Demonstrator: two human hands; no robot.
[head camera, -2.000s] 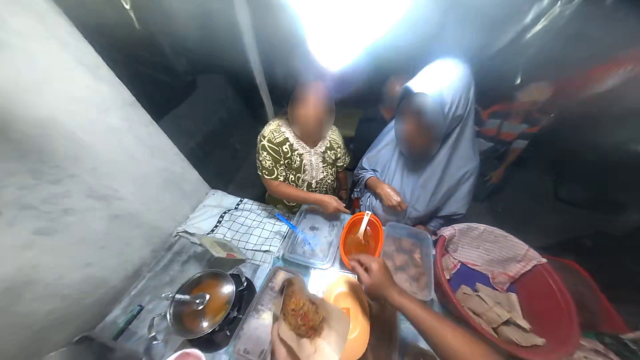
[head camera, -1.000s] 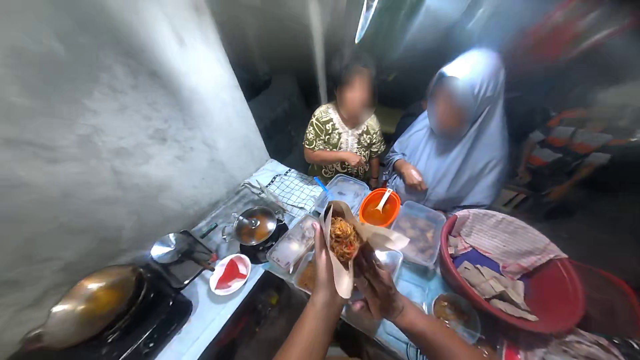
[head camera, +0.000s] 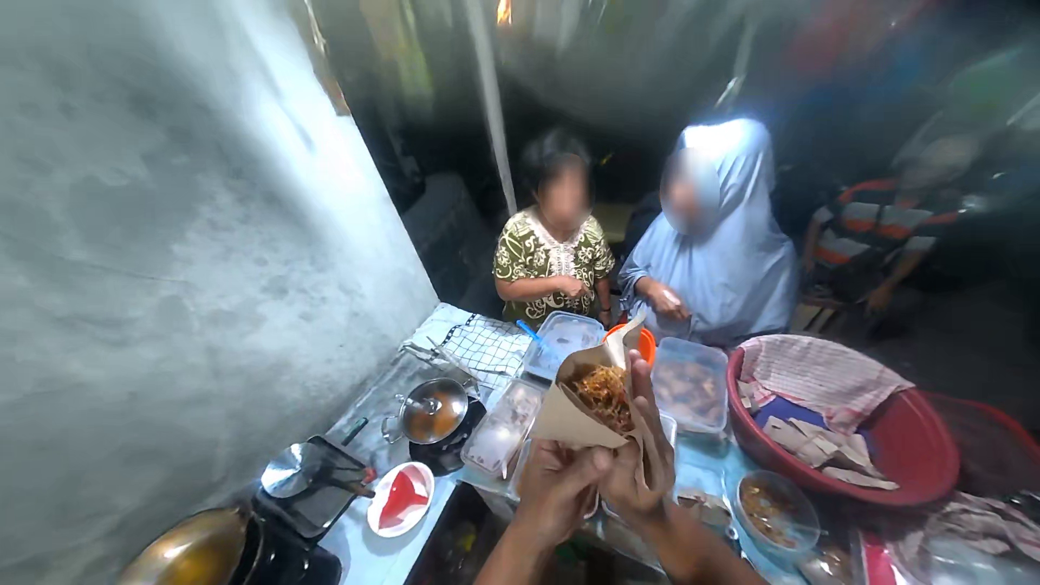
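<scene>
Both my hands hold a sheet of brown wrapping paper (head camera: 573, 418) at the middle of the view. Its sides are folded up around a portion of shredded orange-brown food (head camera: 603, 396), and the top stays uncovered. My left hand (head camera: 561, 479) grips the paper's lower left side. On the right side, my right hand (head camera: 644, 447) has its thumb near the left thumb and its fingers raised along the paper. Just beyond the paper is an orange bowl (head camera: 647, 345), partly hidden. Plastic containers (head camera: 508, 426) lie under and around my hands, some of them covered from sight.
Two people stand across the table; another sits behind at right. A lidded pot (head camera: 436, 413), a white bowl with red contents (head camera: 422, 520) and a wok (head camera: 191, 552) are at left. A red basin (head camera: 926, 447) with folded papers and a clear food bowl (head camera: 776, 508) are at right. A wall borders the left.
Two seconds ago my right hand was at the orange bowl; since then it has joined the left at the paper. The paper's sides have been drawn in around the food.
</scene>
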